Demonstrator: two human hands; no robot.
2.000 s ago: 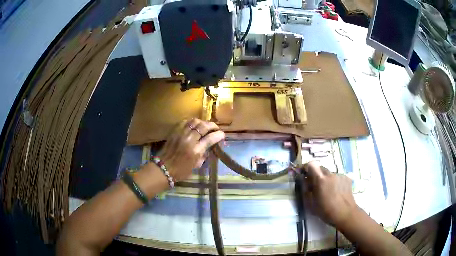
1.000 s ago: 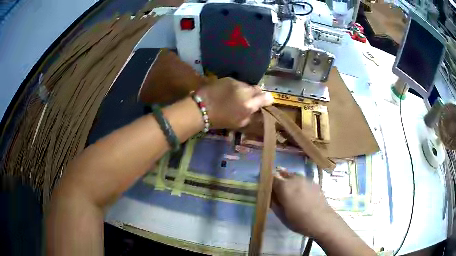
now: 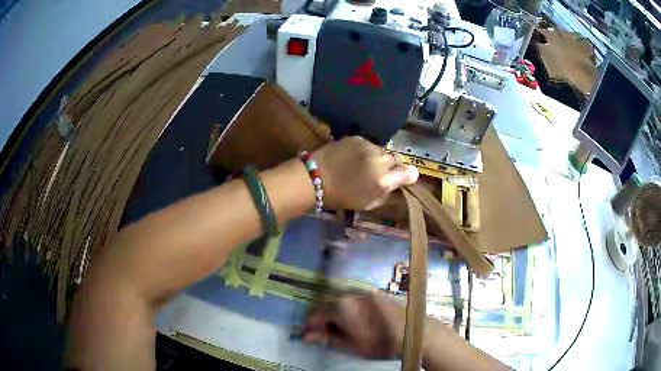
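My left hand (image 3: 359, 174) pinches a brown strap (image 3: 416, 275) just in front of the yellow-edged clamp frame (image 3: 470, 203). One length of the strap hangs toward me and a shorter end slants down to the right. My right hand (image 3: 355, 326) is low in the middle over the template plate (image 3: 264, 269), motion-blurred; whether it holds something cannot be told. The brown panel (image 3: 511, 196) lies under the machine head (image 3: 368, 80), its left part (image 3: 264, 138) folded or raised. My left hand and forearm hide the needle area.
A strap pile (image 3: 123, 138) fills the left side beside the black mat (image 3: 181, 152). The touchscreen (image 3: 616, 112), a small fan (image 3: 645, 210) and a black cord (image 3: 588, 268) are at right. Brown pieces (image 3: 565, 61) lie at the back right.
My left hand has moved from the panel's front edge up to the clamp frame with the strap. My right hand has moved left and down. The panel's left part has lifted. The view has shifted.
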